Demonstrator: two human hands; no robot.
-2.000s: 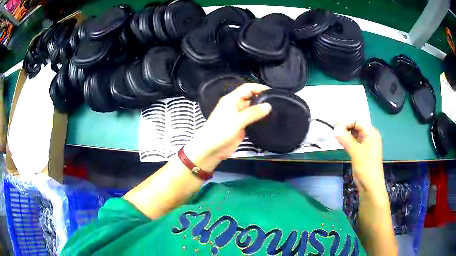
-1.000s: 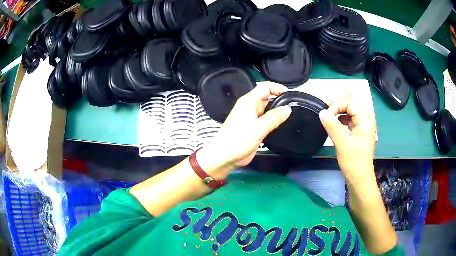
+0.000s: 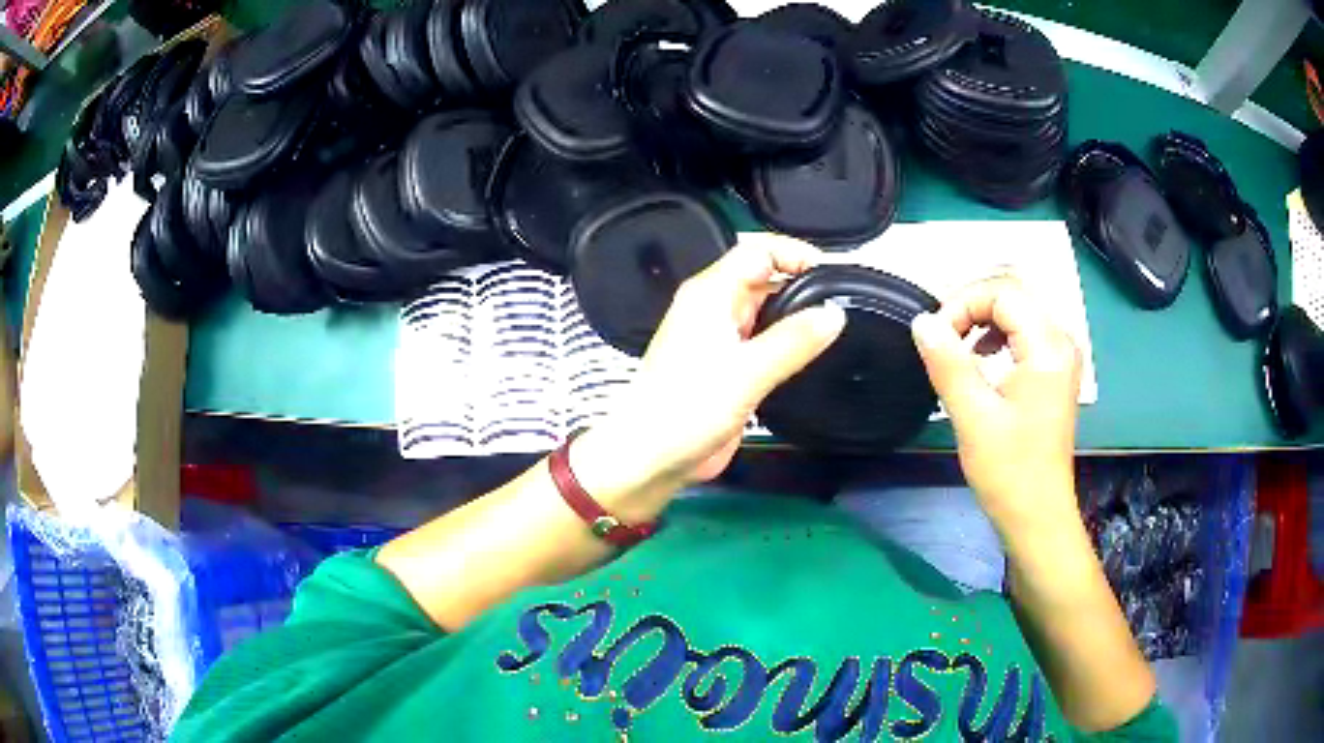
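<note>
My left hand [image 3: 733,356] holds a black moulded shell [image 3: 857,380] by its upper left edge, thumb on its face. My right hand [image 3: 1002,356] has its thumb and forefinger pinched at the shell's upper right rim. A thin strip seems to run along the top rim between my hands; whether my right fingers still grip its end is hard to see. The white sticker sheet [image 3: 501,363] lies under and behind my hands, with columns of black arcs at its left. Another shell [image 3: 651,269] lies on the sheet's back edge.
Rows and piles of black shells [image 3: 450,167] lie behind the sheet, with a stack [image 3: 995,109] at back right. More shells [image 3: 1133,232] lie at right. A cardboard box [image 3: 167,421] stands at left. A blue crate [image 3: 73,624] with clear plastic is below the bench [image 3: 276,370].
The shell in my left hand has moved right and tilted. My right hand has brought the dangling black strip in to the shell's rim. In the last second both hands have shifted only slightly.
</note>
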